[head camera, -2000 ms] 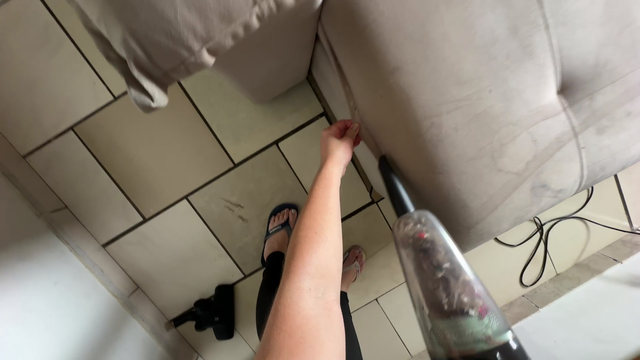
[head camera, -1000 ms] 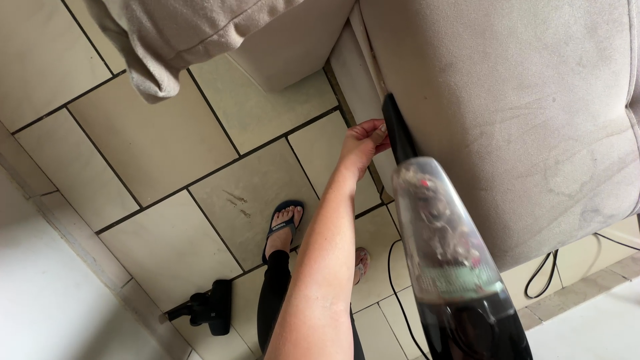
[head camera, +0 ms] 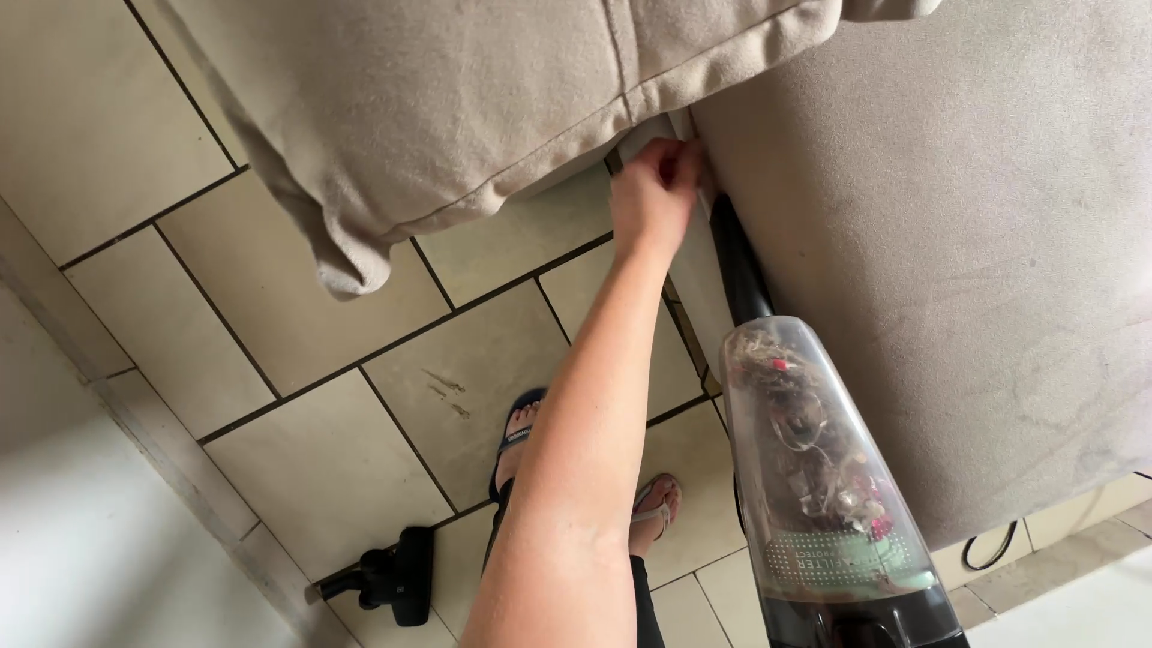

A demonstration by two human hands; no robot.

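Note:
My left hand point(head camera: 659, 184) is at the seam along the side of a beige upholstered sofa point(head camera: 972, 243), its fingers pinched together at the fabric edge; the fingertips are partly hidden. Just below it, the black crevice nozzle point(head camera: 740, 261) of a handheld vacuum cleaner point(head camera: 823, 477) points into the same seam, lying along the sofa's side. The vacuum's clear dust container holds hair, fluff and small red bits above a green filter. Its handle is out of view, and so is my right hand.
A beige cushion or fabric cover point(head camera: 504, 108) overhangs the seam at the top. A black vacuum floor head point(head camera: 396, 576) lies on the tiled floor point(head camera: 306, 468) at lower left. My sandaled feet are below my arm. A black cable point(head camera: 990, 547) loops under the sofa.
My left hand and the nozzle have moved farther up along the sofa's seam. The beige cushion or cover now fills more of the top of the view.

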